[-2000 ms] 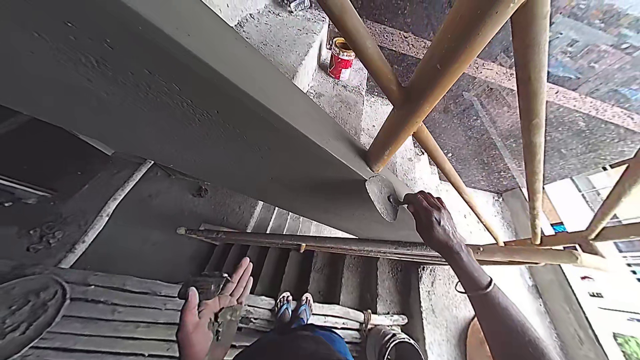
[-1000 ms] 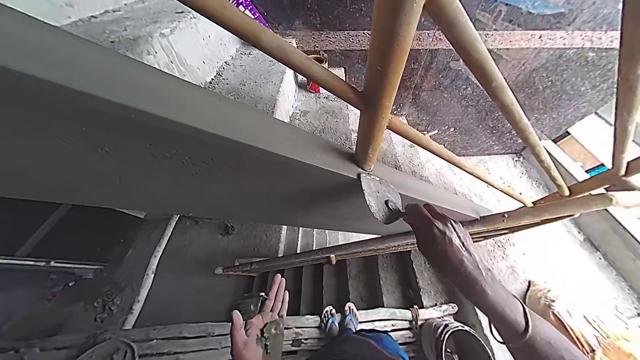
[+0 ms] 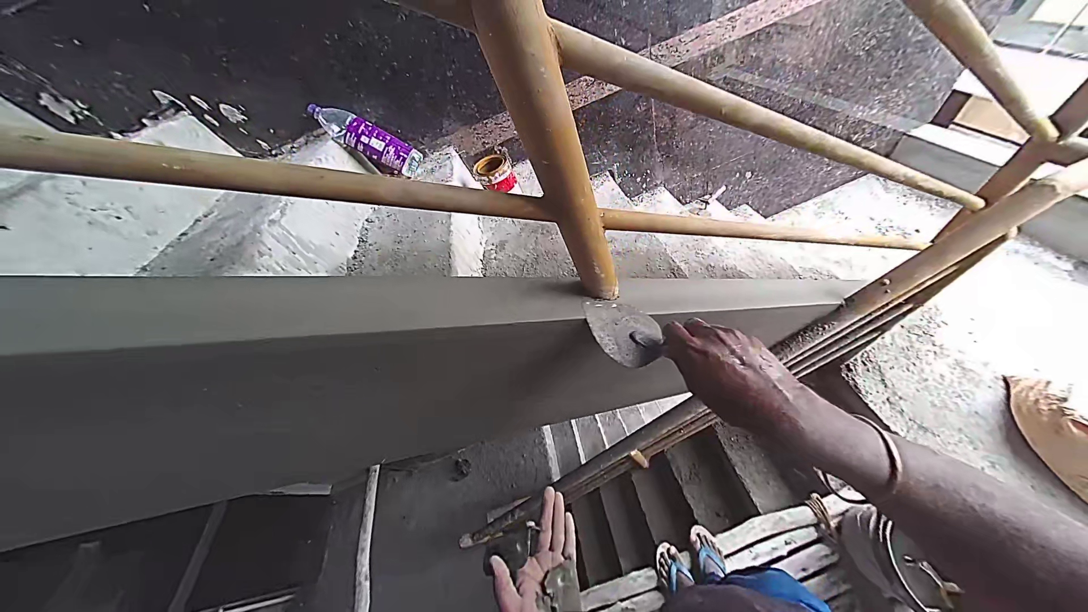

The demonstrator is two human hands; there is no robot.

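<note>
My right hand [image 3: 722, 367] grips the handle of a pointing trowel [image 3: 625, 333]. The trowel's metal blade lies against the edge of a grey plastered stair parapet [image 3: 255, 374], just below the foot of a yellow-brown metal railing post [image 3: 557, 144]. Low in the view, my left hand [image 3: 544, 561] is held palm up with its fingers extended. Dark wet mortar [image 3: 561, 585] sits on its palm and fingers. It is hard to tell whether the dark lump by the thumb is also mortar.
Beyond the parapet, a purple-labelled plastic bottle [image 3: 370, 140] and a red tin [image 3: 495, 172] stand or lie on rough concrete steps. Wooden poles [image 3: 663, 433] cross below my right arm. My feet in blue flip-flops [image 3: 690, 557] are by a log platform [image 3: 782, 544], with a bucket [image 3: 884, 552] beside it.
The view has turned and shifted a lot. My right hand keeps the trowel near the post's foot throughout; my left hand stays low with its palm up. The bottle now shows fully.
</note>
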